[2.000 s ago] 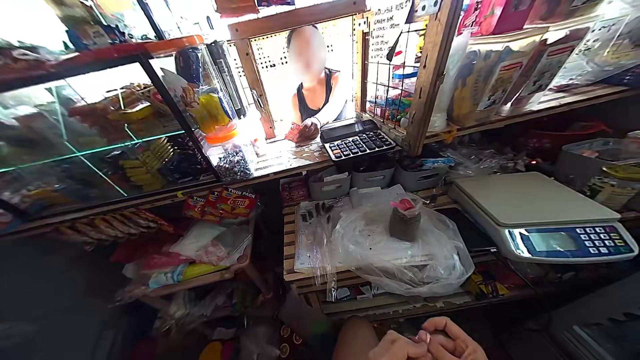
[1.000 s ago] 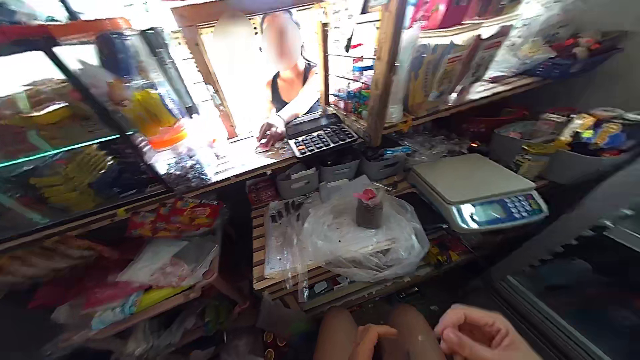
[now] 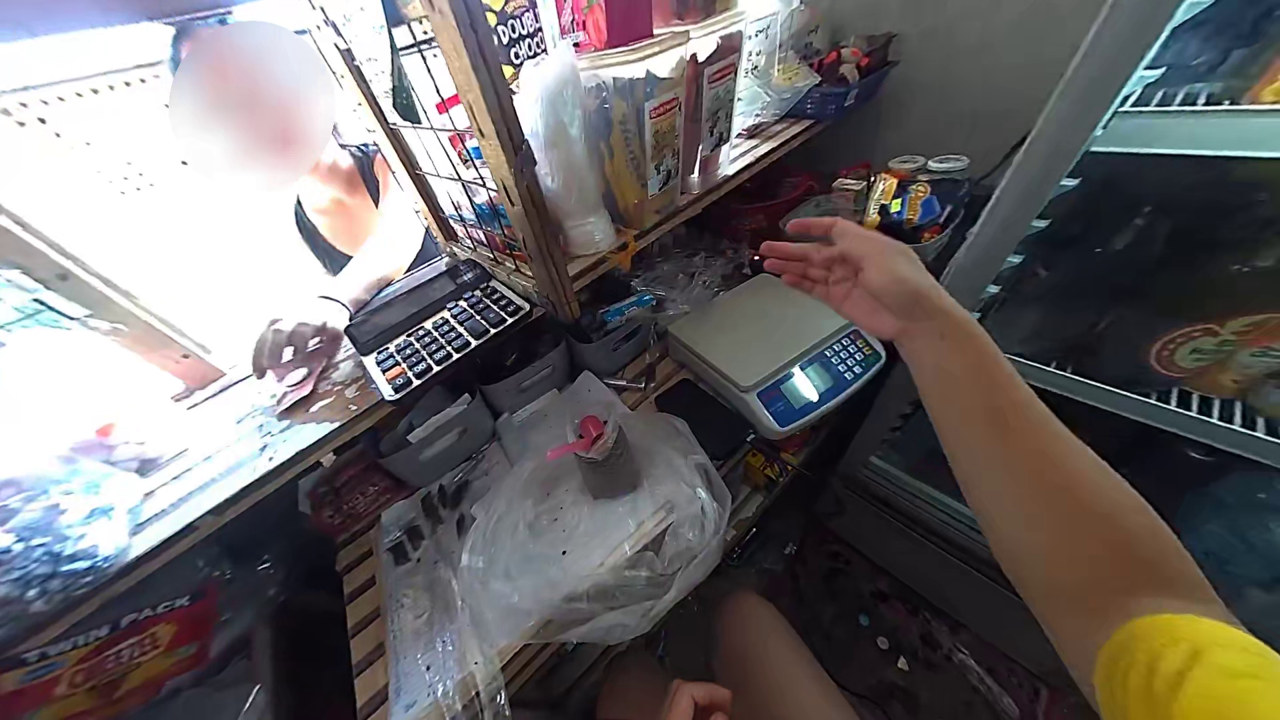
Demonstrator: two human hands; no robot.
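Observation:
My right hand (image 3: 850, 275) is held over the right edge of a digital weighing scale (image 3: 765, 330), fingers apart and holding nothing. Low in the view, my left hand (image 3: 698, 700) rests by my knee, mostly cut off by the frame edge. A clear plastic bag (image 3: 600, 540) lies spread on the slatted wooden table, and on it stands a small dark-filled bag (image 3: 607, 465) with a pink scoop (image 3: 590, 432) at its top. A large desk calculator (image 3: 440, 325) sits tilted on the counter ledge. Beside it, a person's hand (image 3: 300, 350) at the window touches something small and reddish.
Grey bins (image 3: 440, 440) stand beneath the ledge. A wooden shelf (image 3: 700, 190) holds packaged goods, with a container of jars and packs (image 3: 915, 210) behind the scale. A glass-door cooler (image 3: 1150, 250) stands at the right. Red packs (image 3: 110, 650) lie at lower left.
My right hand has risen from near my lap to above the scale, its fingers now spread. The view has turned right and closer to the scale.

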